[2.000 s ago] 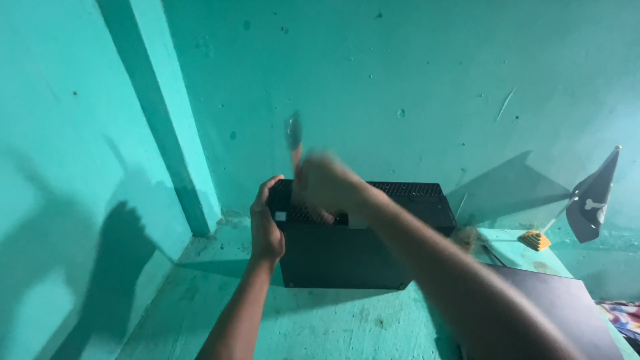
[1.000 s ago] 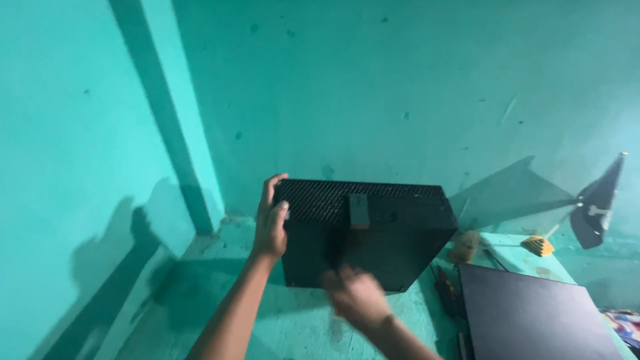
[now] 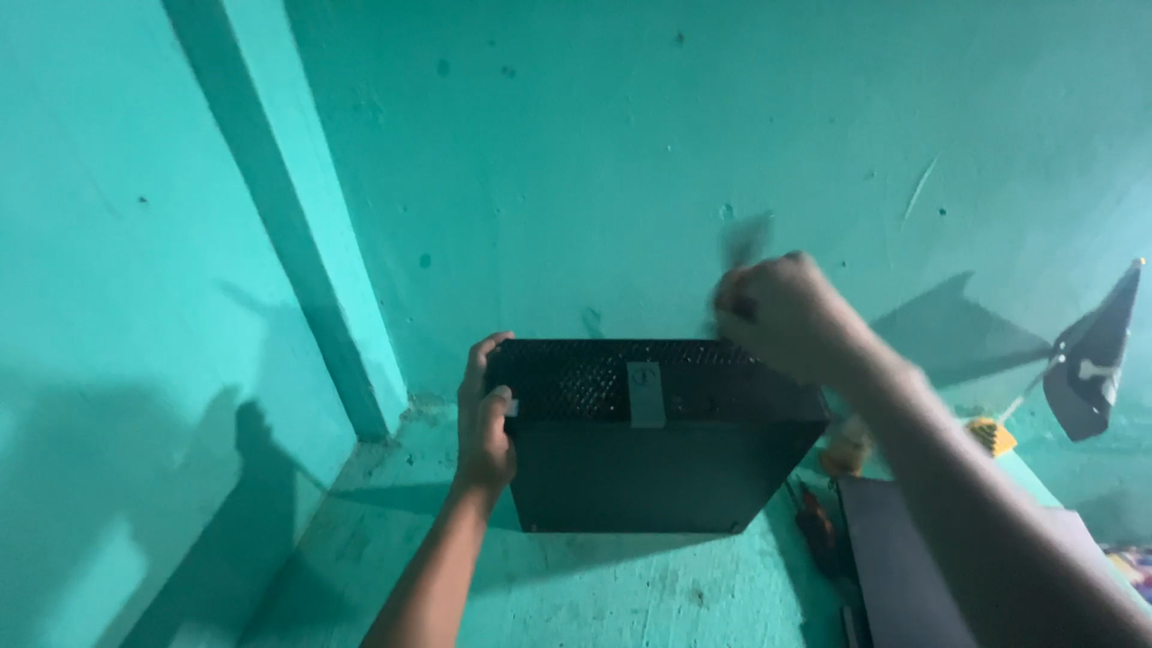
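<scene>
A black metal box with a perforated top face, like a computer case, stands on the turquoise surface. My left hand grips its upper left edge, thumb on the near side and fingers behind. A small grey plate or label lies over the perforated face. Above the box's right end is my right hand, closed around the handle of a blurred brush-like tool; its bristles or tip point upward, and the exact kind is unclear.
On the right lie a red-and-black tool, perhaps a screwdriver, and a flat dark panel. Behind them are a small brownish object and a black flag on a yellow base. Turquoise walls close off the back and left.
My right hand was low before the box's near side one second ago; now it is above the box's right end. My left hand keeps its hold on the left edge.
</scene>
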